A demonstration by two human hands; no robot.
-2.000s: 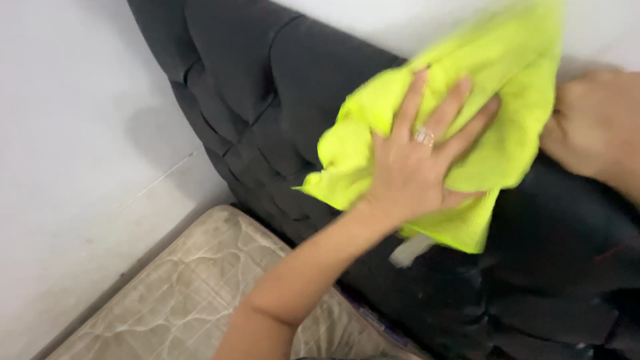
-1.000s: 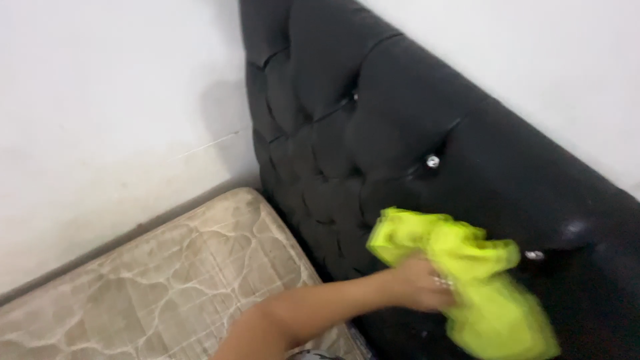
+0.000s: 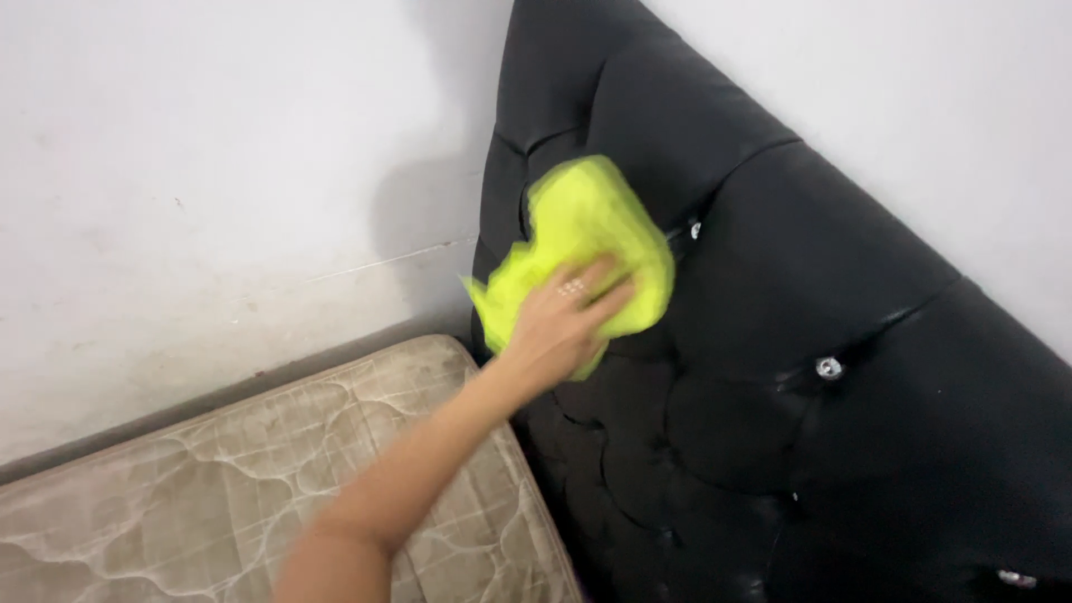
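Note:
My left hand (image 3: 569, 314), with a ring on one finger, holds a bright yellow-green cloth (image 3: 595, 218) against the black tufted headboard (image 3: 854, 243). Its fingers are spread over the cloth, and both are blurred. The forearm reaches up from the bottom of the view, across the mattress. Shiny crystal-like buttons (image 3: 829, 368) sit in the headboard's tufts to the right of the hand. My right hand is out of view.
A beige quilted mattress (image 3: 201, 494) with stains lies at the lower left, its end beside the headboard. A scuffed white wall (image 3: 209, 151) stands at the left, and more white wall (image 3: 938, 100) shows behind the headboard.
My left hand has moved with the cloth up and toward the headboard's left end. My right hand, seen at the right two seconds ago, has left the view.

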